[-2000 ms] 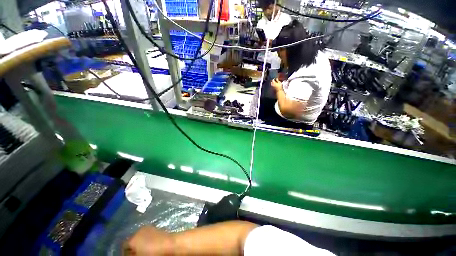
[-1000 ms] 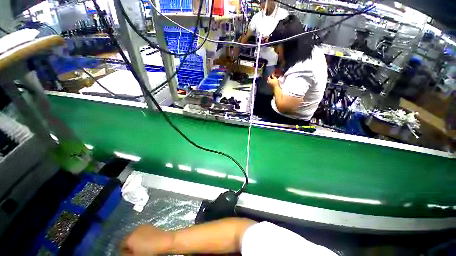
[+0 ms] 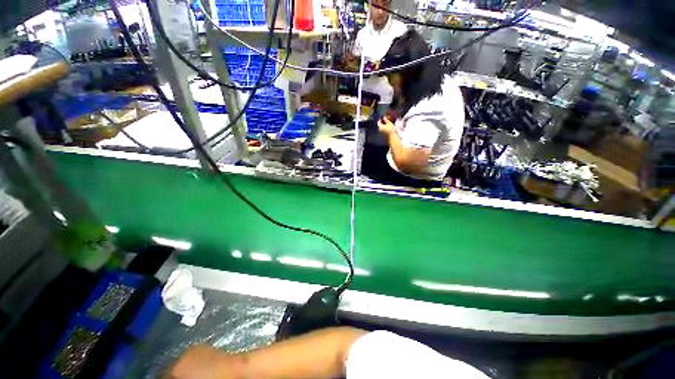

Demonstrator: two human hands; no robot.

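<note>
My right hand point(image 3: 200, 363) is at the bottom edge, over a wrinkled, shiny plastic bench cover point(image 3: 240, 318). It is blurred and partly cut off, with the back of the hand and forearm showing. I cannot see its fingertips or whether it holds anything. The forearm reaches in from the right in a white sleeve. A dark power screwdriver point(image 3: 311, 314) is just beyond the forearm at the bench edge, with a black cable rising from it and a white cord beside it. My left hand is not in view.
A white cloth point(image 3: 183, 296) lies on the bench. Blue screw bins point(image 3: 111, 302) hold small metal bits at left. A green conveyor point(image 3: 414, 252) crosses beyond the bench. Two people in white tops are behind it. Black cables hang in front.
The view has shifted slightly, so the bench, cables and people sit further left in the picture. The right hand stays low over the bench cover, and slightly more of it is cut off.
</note>
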